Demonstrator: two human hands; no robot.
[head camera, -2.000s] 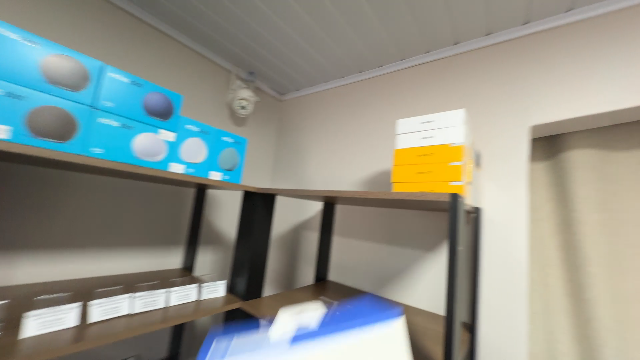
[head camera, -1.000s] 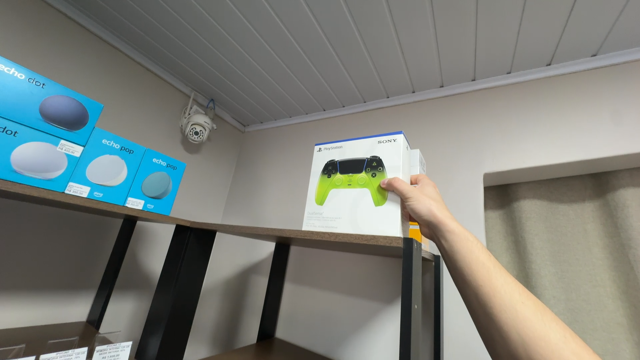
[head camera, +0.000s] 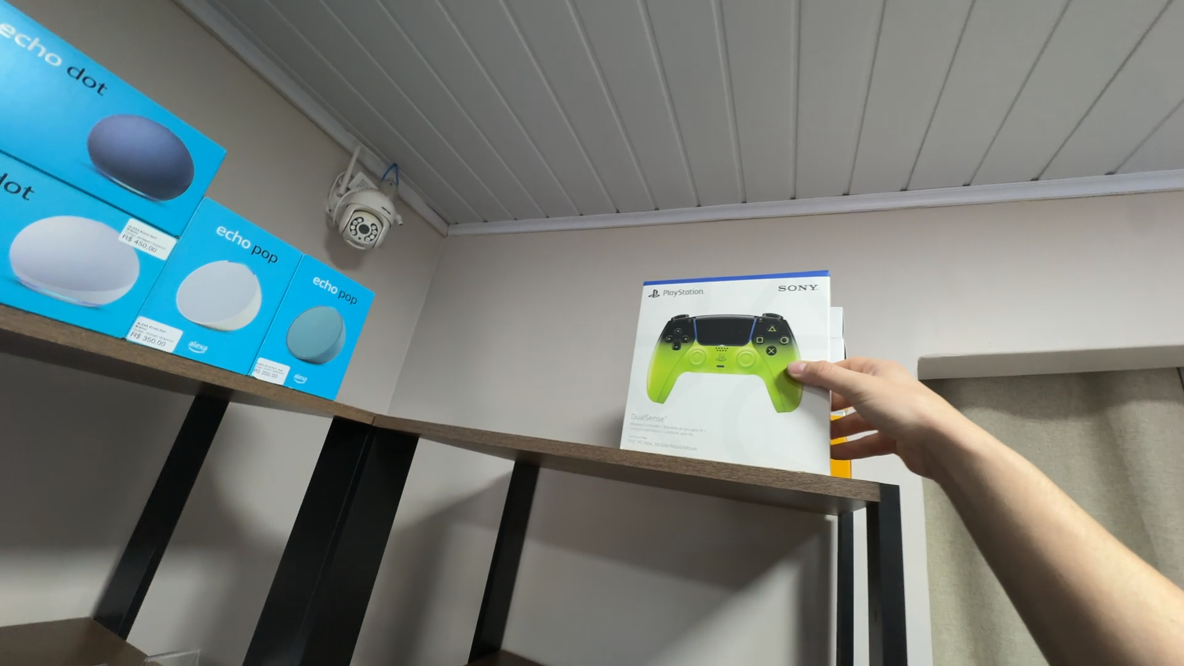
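A white Sony DualSense controller box (head camera: 726, 435) with a green controller pictured on its front stands upright on the top wooden shelf (head camera: 573, 460), near its right end. My right hand (head camera: 879, 407) grips the box's right edge, the thumb on the front face and the other fingers at the side. Behind the box and my fingers, parts of a white box and an orange box (head camera: 840, 462) show; the rest of them is hidden. My left hand is out of view.
Blue Echo Dot and Echo Pop speaker boxes (head camera: 222, 296) stand on the left shelf. A white security camera (head camera: 363, 215) hangs in the corner near the ceiling. Black metal posts (head camera: 333, 546) hold up the shelves. A beige curtain (head camera: 1064, 444) hangs at the right.
Two seconds ago the orange and white stack showed fully; the controller box now stands in front of it. My right hand holds that box's edge in the last two frames. The view has moved.
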